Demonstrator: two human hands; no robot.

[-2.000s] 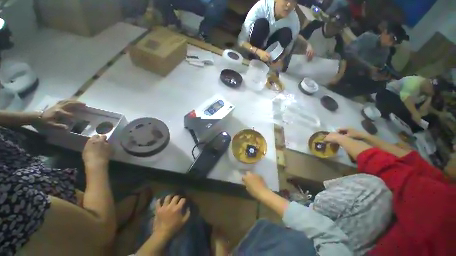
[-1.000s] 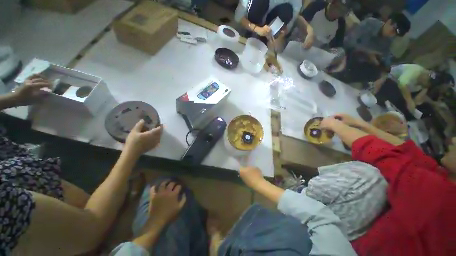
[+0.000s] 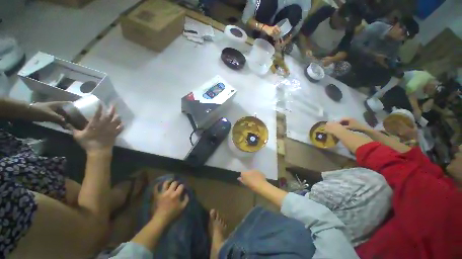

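The gold dish point(image 3: 249, 134) stands on the white table in front of me, near the front edge, with a small black module with a pale middle inside. The black elongated device point(image 3: 207, 141) with a thin cord lies just left of it. My right hand point(image 3: 253, 179) is at the table edge just below the dish, not touching it; its fingertips are too blurred to read. My left hand point(image 3: 170, 198) rests on my knee with its fingers apart, holding nothing.
The printed box point(image 3: 210, 101) stands behind the black device. At left, a neighbour's hands hold a round white and dark part point(image 3: 85, 110) beside an open white box point(image 3: 66, 78). At right, a red-sleeved person handles another gold dish point(image 3: 319, 135). A carton point(image 3: 153, 25) stands farther back.
The neighbour at left has lifted the round dark part off the table and now holds it, tilted, by the white box. My hands stay nearly where they were.
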